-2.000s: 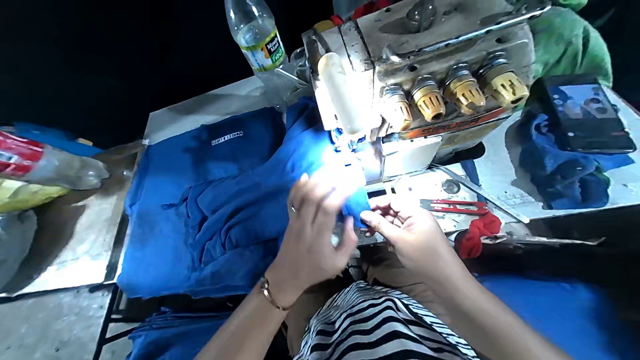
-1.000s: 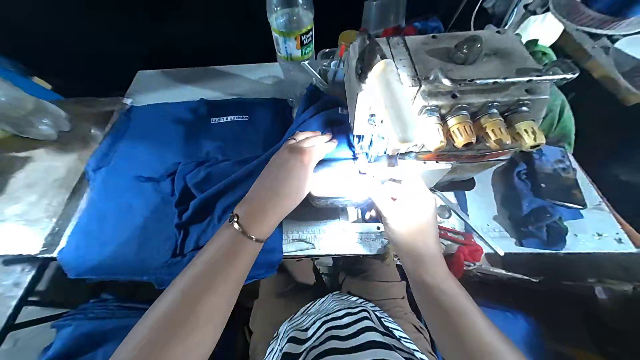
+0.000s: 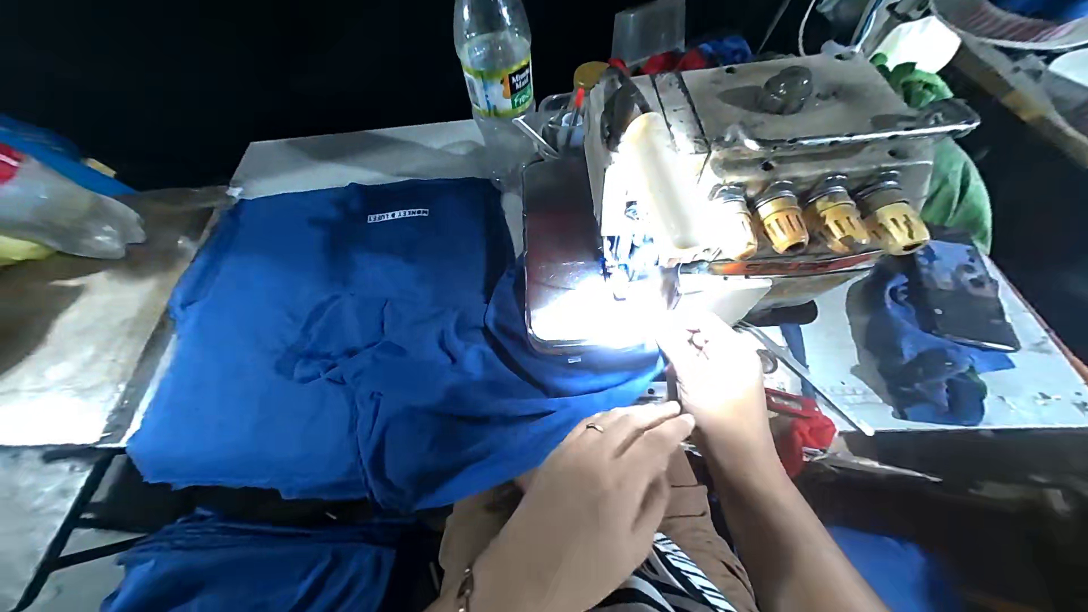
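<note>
Blue fabric (image 3: 357, 340), a garment with a small printed label near its top, spreads over the table left of an overlock sewing machine (image 3: 816, 110). Its right part runs to the machine's dark plate (image 3: 565, 246), by the brightly lit needle area. My left hand (image 3: 603, 484), wearing a ring, lies over the near edge of the cloth, fingers together, close to my right wrist; whether it grips is hidden. My right hand (image 3: 714, 365) is just below the presser area, partly washed out by glare, at the cloth's right end; its fingertips cannot be made out.
A plastic bottle (image 3: 497, 76) stands behind the table. Red-handled snips (image 3: 790, 404) and red cloth (image 3: 807, 433) lie right of my right hand. A phone (image 3: 965, 293) rests on blue scraps at the right. More blue cloth (image 3: 255, 565) hangs below, and a bottle (image 3: 72, 208) lies at far left.
My left hand has moved from the cloth beside the needle area toward my lap, near my right wrist. The dark machine plate, covered by cloth and hand before, now shows.
</note>
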